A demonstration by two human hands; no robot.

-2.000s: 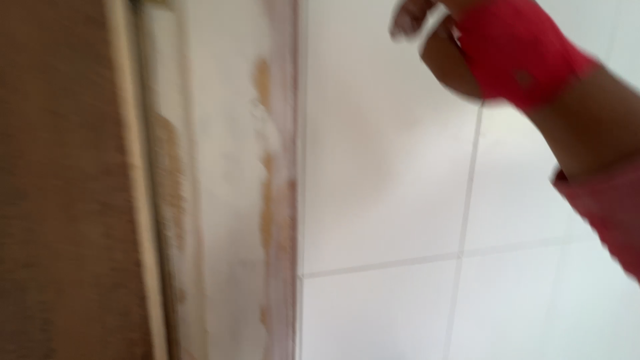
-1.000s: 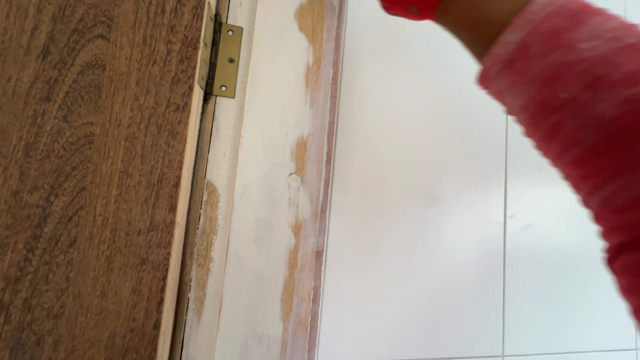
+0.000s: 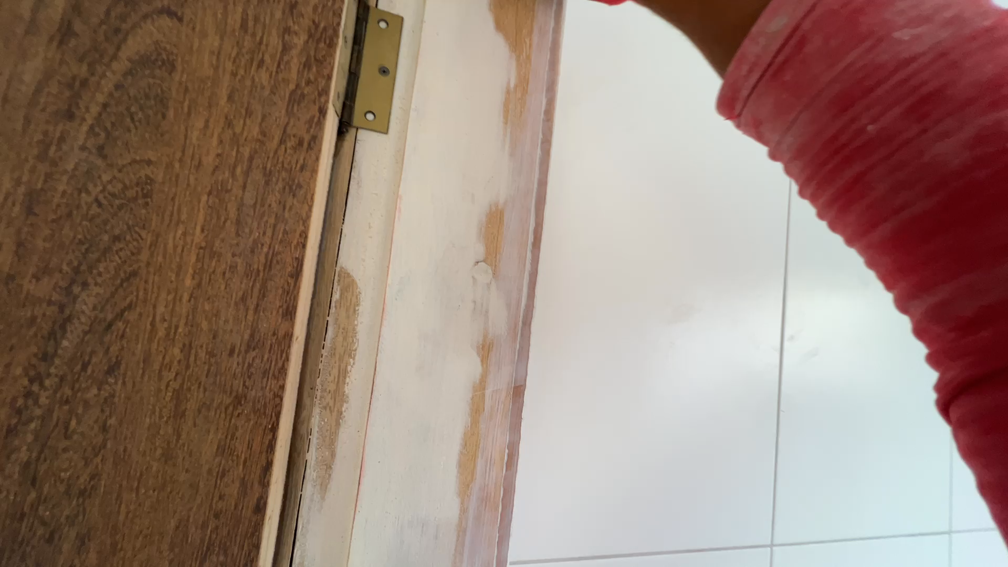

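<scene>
A forearm in a dusty red knitted sleeve (image 3: 882, 173) reaches up across the right side of the view; it appears to be my right arm. Its hand lies beyond the top edge, with only a sliver of red at the wrist showing, so what it holds or touches is hidden. My left hand is out of the frame. Left of the arm runs a door frame (image 3: 441, 236) with worn white paint and bare wood patches along its outer edge. A brass butt hinge (image 3: 378, 71) joins it to a brown wood-grain door (image 3: 157, 276).
White wall tiles (image 3: 654, 315) with thin grey joints meet the frame's pinkish outer edge on the right. The door stands at the left, with a narrow dark gap between its pale edge and the frame. A small round filled spot (image 3: 482, 272) marks the frame.
The hand and red wristband, in view two seconds ago, have left past the top edge, and more of the sleeve shows. The view has shifted, bringing the hinge into sight.
</scene>
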